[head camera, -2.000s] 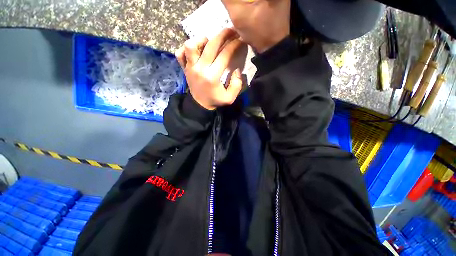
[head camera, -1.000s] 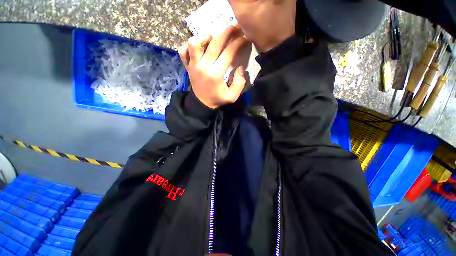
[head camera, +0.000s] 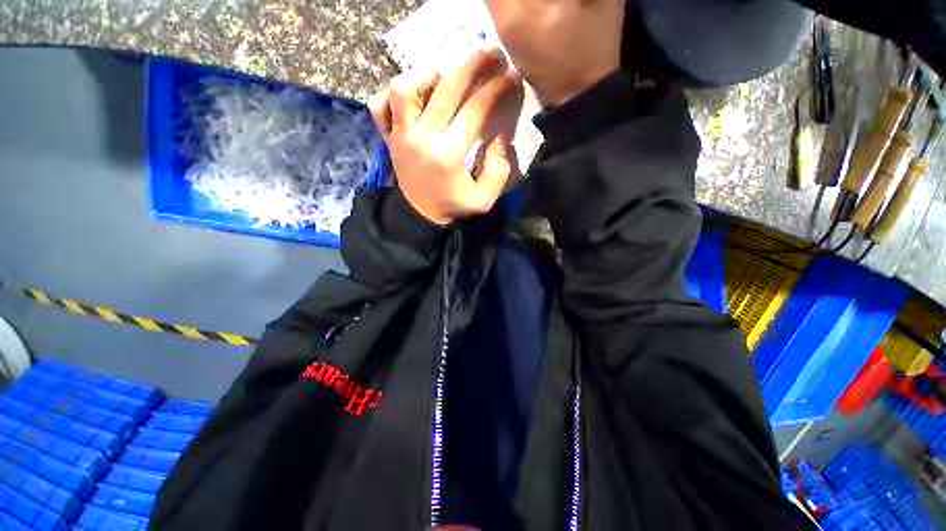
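Note:
A small white notepad (head camera: 441, 33) with faint marks on its page lies at the top centre, at the bench edge. My left hand (head camera: 451, 135) is bare, with bent fingers over the lower part of the pad, holding it. My right hand (head camera: 560, 42) is bare and lies over the pad's right side. It is cut off by the top edge and its fingertips are out of view. I cannot tell whether it holds a pen.
A blue tub (head camera: 161, 145) of white scraps stands left below the speckled bench (head camera: 280, 36). A dark grey round object (head camera: 721, 42) stands right of my right hand. Wooden-handled tools (head camera: 877, 140) lie at right. Blue crates (head camera: 62, 436) and a yellow crate (head camera: 762, 275) are lower down.
My right hand has shifted a little to the right, and more of the notepad's page shows. My left hand has shifted slightly right and stays on the pad.

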